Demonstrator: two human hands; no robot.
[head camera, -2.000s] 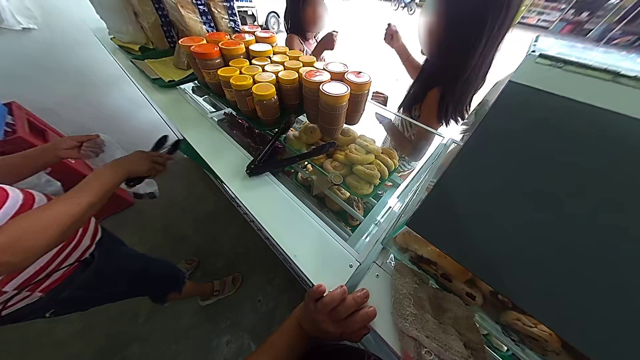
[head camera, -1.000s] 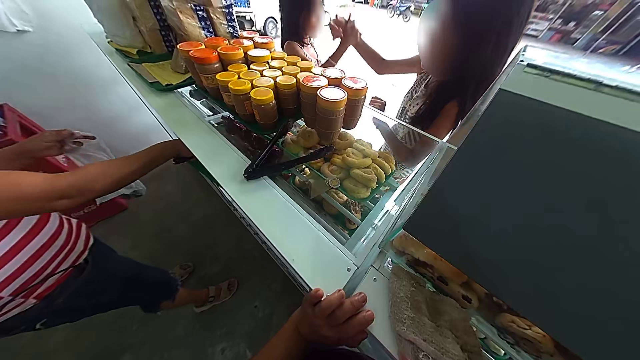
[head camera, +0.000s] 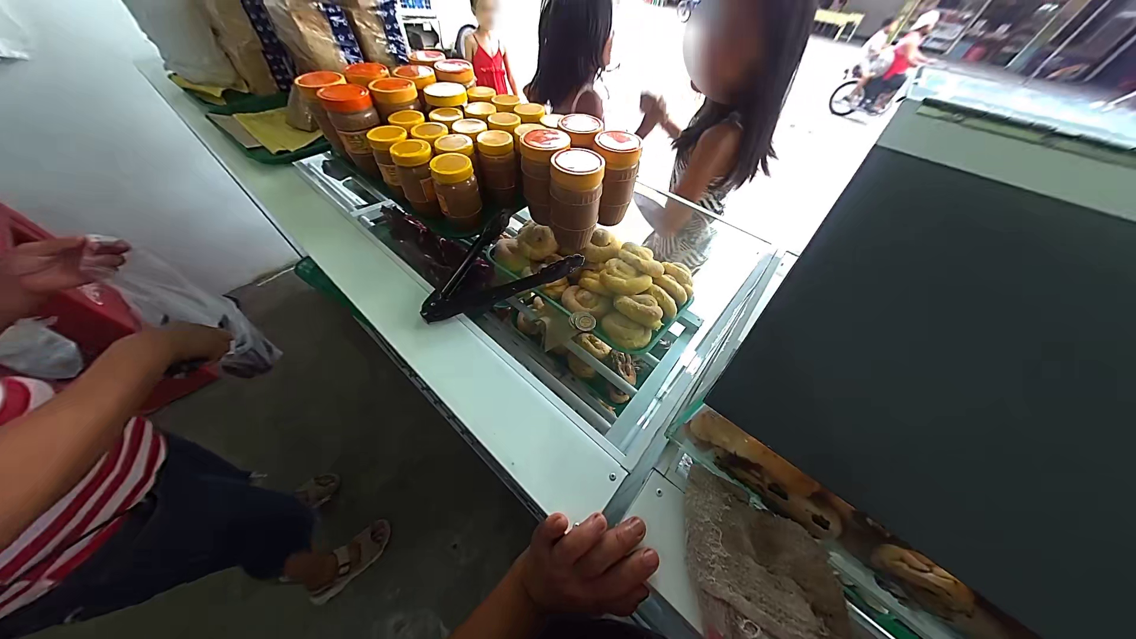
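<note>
My left hand (head camera: 587, 566) rests at the near corner of the pale counter (head camera: 524, 426), palm down, fingers slightly curled and a little apart, holding nothing. A brown cloth (head camera: 754, 555) lies just right of it. My right hand is out of view. Farther along the counter, black tongs (head camera: 441, 306) lie spread, their tips over the glass display case. Inside sit coiled bread rolls (head camera: 626, 277) on a green tray. Jars with yellow and orange lids (head camera: 454, 186) crowd the glass top behind the tongs.
At left, a co-worker in a striped shirt (head camera: 133, 466) has a hand at a clear plastic bag (head camera: 177, 288), near a red crate (head camera: 98, 311). A dark panel (head camera: 941, 355) stands at right. People (head camera: 710, 160) stand beyond the case; wrapped packs (head camera: 306, 35) stand far left.
The co-worker's arm, stretched to the counter's side one second ago, has drawn back to the plastic bag. People beyond the case have shifted, and a motorcycle has come into view. My left hand stays put.
</note>
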